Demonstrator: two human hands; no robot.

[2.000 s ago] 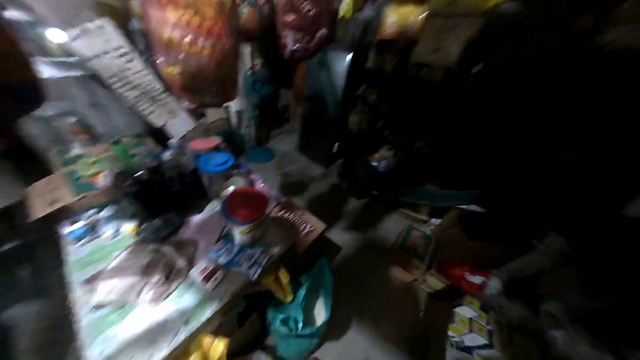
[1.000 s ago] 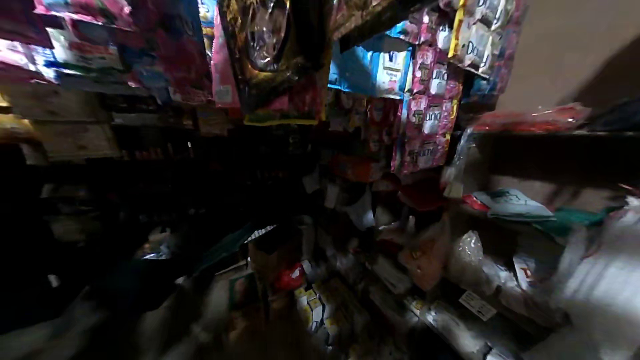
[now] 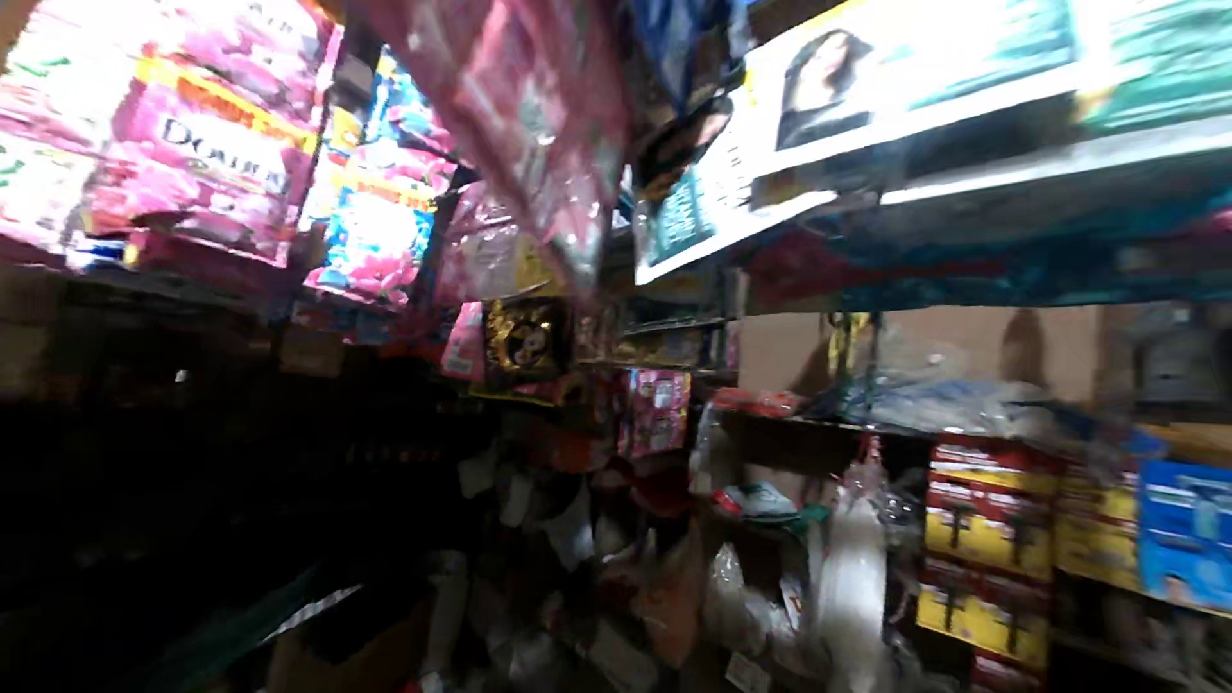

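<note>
Neither my left hand nor my right hand shows in the head view. Pink Downy sachets (image 3: 217,159) hang in strips at the upper left, beside a blue and pink sachet strip (image 3: 380,226). A pink plastic bag (image 3: 539,106) hangs at the top middle. At the upper right are large white and green printed packets (image 3: 924,67). A black and gold packet (image 3: 527,339) hangs near the middle, with pink sachets (image 3: 659,409) farther back to its right.
Red and yellow sachet strips (image 3: 991,539) and a blue packet (image 3: 1189,529) hang at the right. A white plastic bag (image 3: 855,568) hangs below a shelf holding clear plastic bags (image 3: 953,404). More bagged goods fill the lower middle; the lower left is too dark to make out.
The view has swung up and right from a table and floor to hanging packets and shelves. No hand is plainly seen in any frame.
</note>
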